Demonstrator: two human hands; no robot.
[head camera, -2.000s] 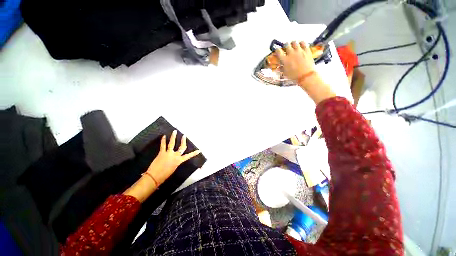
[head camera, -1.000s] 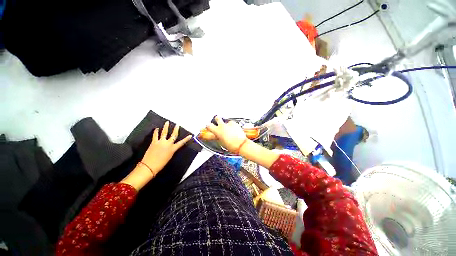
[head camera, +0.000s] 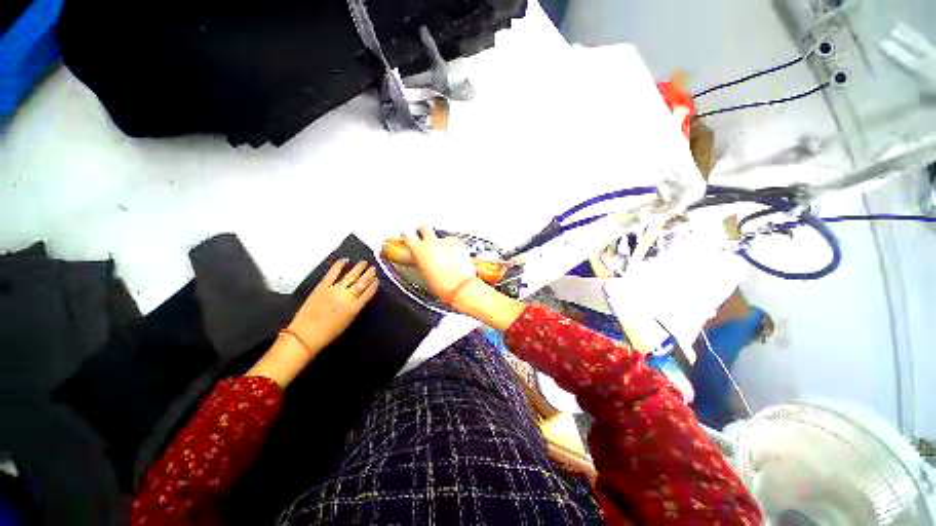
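Observation:
A black garment panel lies at the table's near edge, its straight end pointing right. My left hand rests flat on the panel, fingers a little apart, holding nothing. My right hand grips the orange handle of the steam iron. The iron's silver tip points left and its front lies at the panel's end edge, just right of my left fingertips. The sole is hidden, so I cannot tell how much of it presses the cloth. A textured dark grey flap lies left of my left hand.
A black stack of cut pieces is at the far left, with grey strips beside it. Dark pieces lie at the left. The hose runs right from the iron. A white fan stands at the lower right.
My right hand has brought the iron from the table's far right to the panel's end. My left hand stays on the panel, its fingers now closer together.

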